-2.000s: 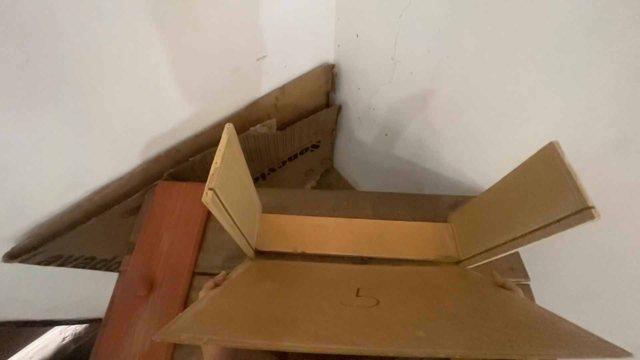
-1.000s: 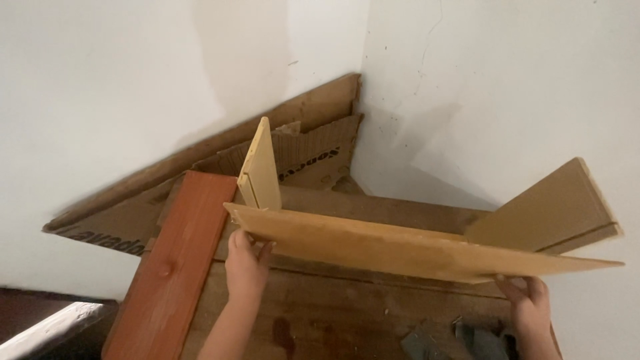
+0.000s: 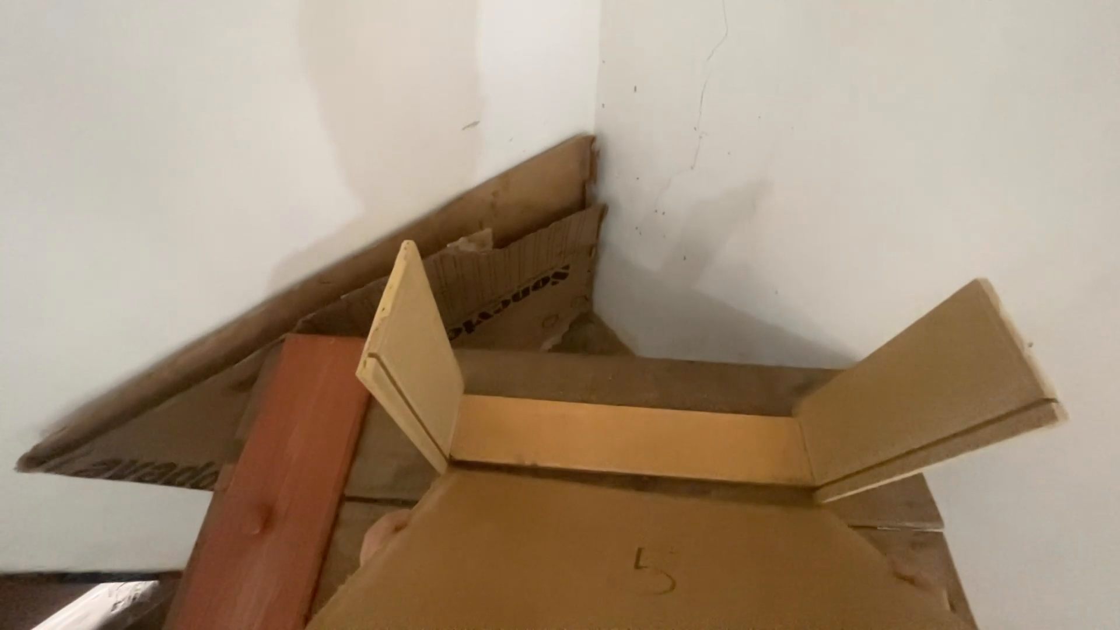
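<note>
A fibreboard panel (image 3: pixel 604 560) with a handwritten mark fills the lower middle, its far edge close to a three-sided wooden frame. That frame has a back board (image 3: pixel 630 437), a left side board (image 3: pixel 420 359) and a right side board (image 3: pixel 936 385), both grooved near one edge. My left hand (image 3: pixel 382 535) grips the panel's left edge, mostly hidden beneath it. Of my right hand (image 3: pixel 914 573) only fingertips show at the panel's right edge; the rest is hidden.
A reddish-brown wooden board (image 3: pixel 276 490) lies at the left of the wooden work surface (image 3: pixel 647 376). Flattened cardboard (image 3: pixel 525 271) with printed writing leans in the corner against the white walls (image 3: pixel 840 157). A bright strip shows at the lower left.
One second ago the panel stood nearly edge-on with both hands under its lower edge; now its broad marked face shows and it hides most of both hands.
</note>
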